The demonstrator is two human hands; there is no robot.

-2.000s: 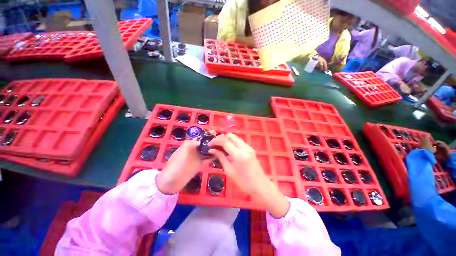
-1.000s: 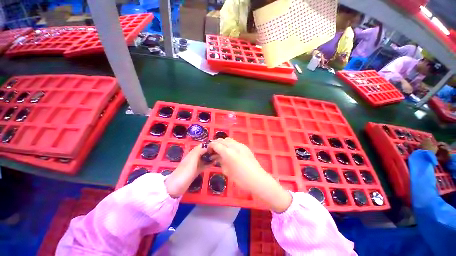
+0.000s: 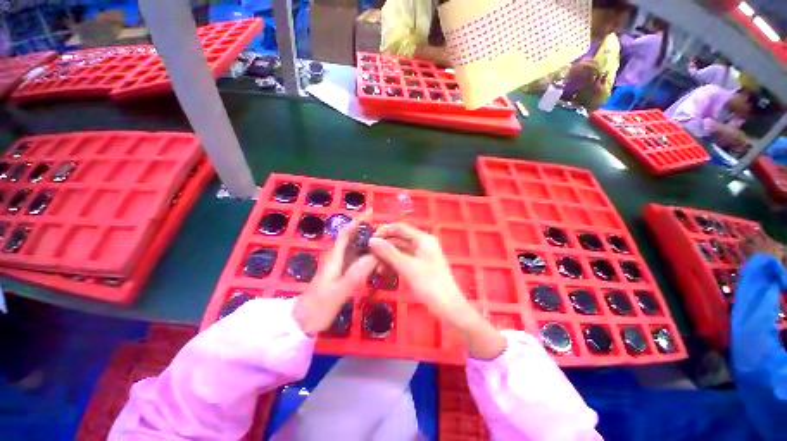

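Note:
A small round dark device [image 3: 362,239], like a watch head, is held above the main red pocketed tray [image 3: 423,349]. My left hand [image 3: 332,280] grips it from the left, with fingers around its edge. My right hand [image 3: 416,263] touches it from the right with thumb and fingertips. A disc with a purple-blue shine [image 3: 337,226] lies in the tray just behind my left fingers. Glossy black discs [image 3: 302,265] fill pockets on the tray's left part. A clear crinkled piece [image 3: 402,203] lies at the back pockets.
A second red tray [image 3: 537,211] with discs adjoins at right. Stacked red trays [image 3: 108,185] are at left beside a grey slanting post [image 3: 200,95]. A dotted yellowish sheet [image 3: 518,47] hangs ahead. A person's blue sleeve [image 3: 759,327] is at far right; others sit across the bench.
My hands have risen slightly and the left fingers have opened up around the device, which shows more clearly. The view has shifted slightly. The person at far right has moved an arm.

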